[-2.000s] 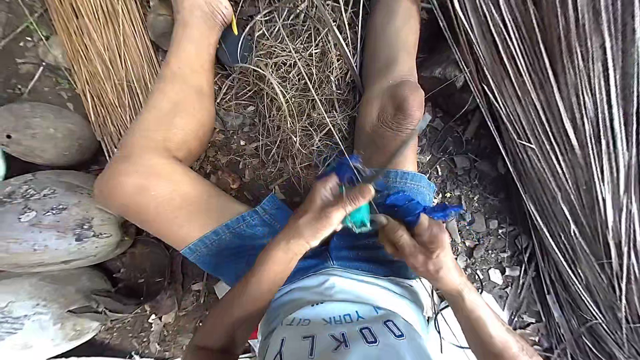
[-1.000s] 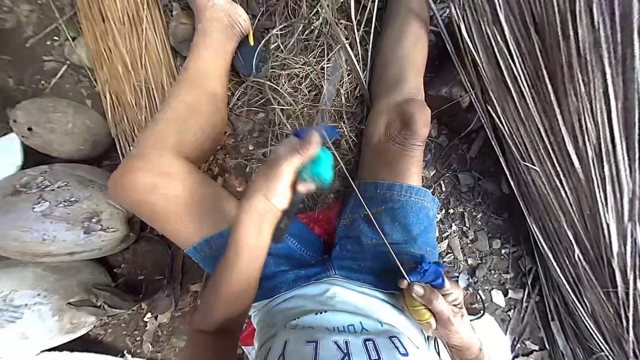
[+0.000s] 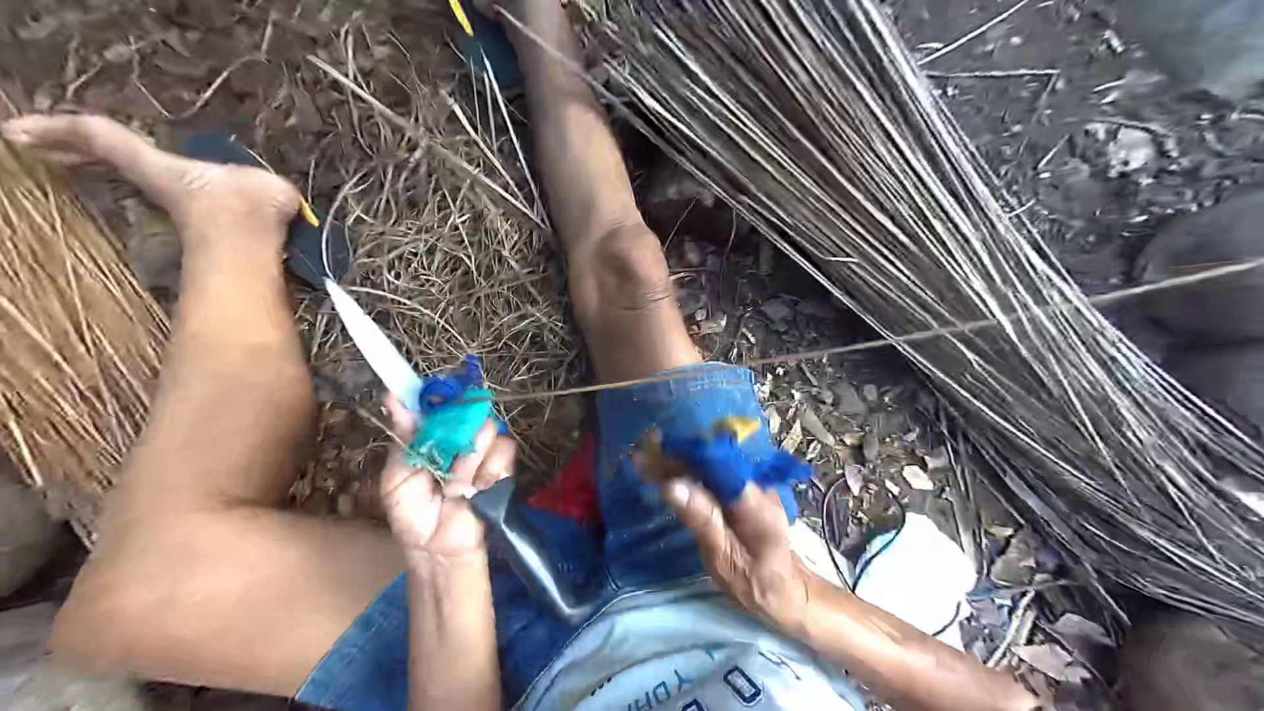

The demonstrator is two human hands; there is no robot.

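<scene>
My left hand (image 3: pixel 444 494) is closed around a teal wrapping (image 3: pixel 449 434) with blue cloth above it. A pale, pointed knife blade (image 3: pixel 370 341) juts up and left from this grip. In line below the hand is a dark, smooth handle-like part (image 3: pixel 538 563). A thin strip, perhaps a leaf midrib (image 3: pixel 839 349), runs from the wrapping across to the right edge, passing above my right hand (image 3: pixel 746 538). That hand is blurred over the right thigh, with a bunched blue cloth (image 3: pixel 726 464) with yellow bits at its fingers. Whether it touches the strip is unclear.
A large bundle of grey-brown thin sticks (image 3: pixel 839 188) slants down the right side. Another, tan bundle (image 3: pixel 64 326) lies at the left edge. Dry shavings (image 3: pixel 425 237) cover the ground between the bare legs. A white item (image 3: pixel 913 573) with a dark cord rests beside the right hip.
My right hand has moved from beside the hip to over the right thigh. The strip, which ran down between my hands, now stretches rightward out of view. The view has shifted and turned.
</scene>
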